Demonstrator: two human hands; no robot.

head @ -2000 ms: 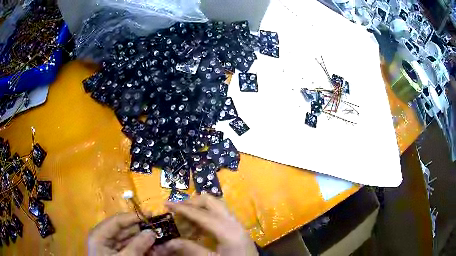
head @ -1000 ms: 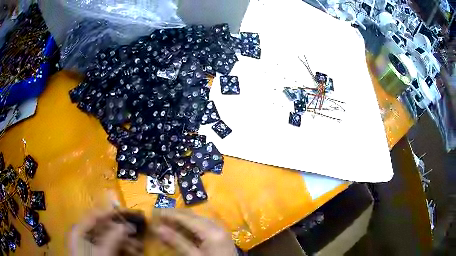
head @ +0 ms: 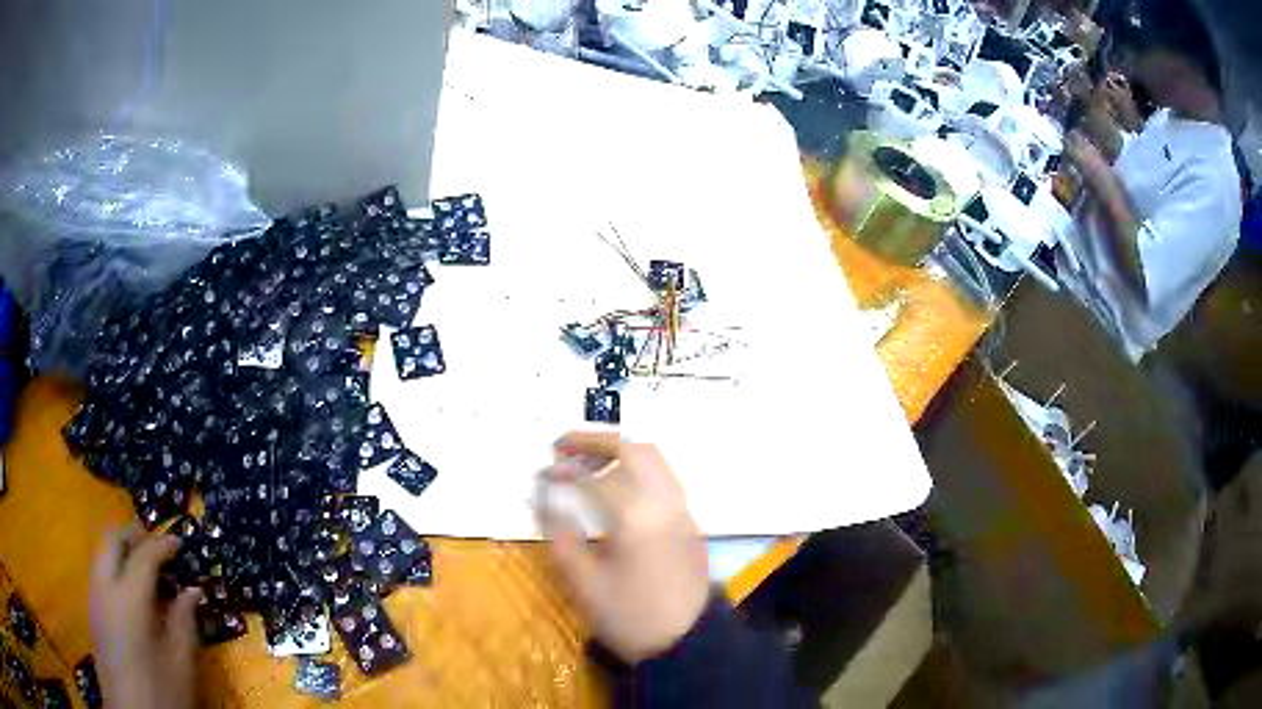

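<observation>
A large heap of black square boards [head: 263, 402] with pale round spots lies at the left. My left hand [head: 145, 609] is at the heap's lower left edge, fingers bent against boards; whether it grips one is unclear. My right hand [head: 630, 540] is over the white sheet's [head: 817, 416] near edge, fingers curled and blurred. A pale patch shows between its fingers, and I cannot tell what it is. Small wired boards [head: 610, 363] with red, orange and dark leads lie beyond my right hand on the sheet. A few loose boards [head: 417, 352] lie at the sheet's left side.
A clear plastic bag [head: 125, 208] and grey panel [head: 346, 104] stand behind the heap. A tape roll [head: 900, 194] and piled white housings [head: 969, 118] lie beyond the sheet. An open cardboard box [head: 865, 609] is below the table edge. Another person [head: 1176, 194] is at upper right.
The view has turned right. My hands, earlier together around a dark board with a lead, have parted: the left to the heap's edge, the right to the sheet. That board is no longer distinguishable.
</observation>
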